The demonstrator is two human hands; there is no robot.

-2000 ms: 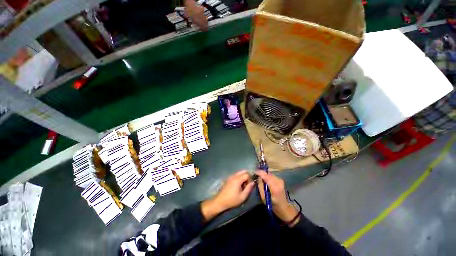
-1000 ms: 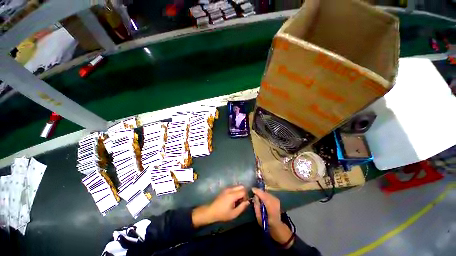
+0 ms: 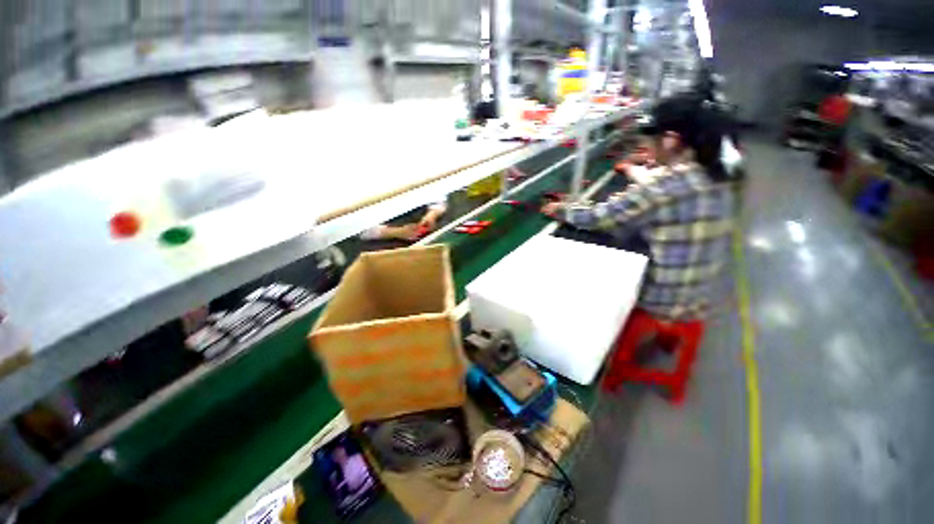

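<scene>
No hand of mine is in the picture; both are out of view, and no soldering iron shows. Nearest in front lie the mobile phone (image 3: 346,475) with its lit purple screen and the round white roll (image 3: 498,461) with shiny bits inside. The roll sits on the flat brown cardboard sheet (image 3: 420,498). A black fume fan (image 3: 420,440) stands beside it under the open cardboard box (image 3: 394,363). A few white LCD modules (image 3: 274,505) with an orange edge show at the bottom edge, cut off.
The blue-black soldering station (image 3: 512,387) stands right of the cardboard box, beside a large white box (image 3: 558,297). A person in a checked shirt (image 3: 691,241) sits on a red stool (image 3: 655,353). The green conveyor belt (image 3: 220,415) runs along the bench. A white shelf (image 3: 338,154) hangs above it.
The view has swung up and to the right. My hands, the iron and most of the LCD piles have left the picture. The seated person and the shelf have come into view.
</scene>
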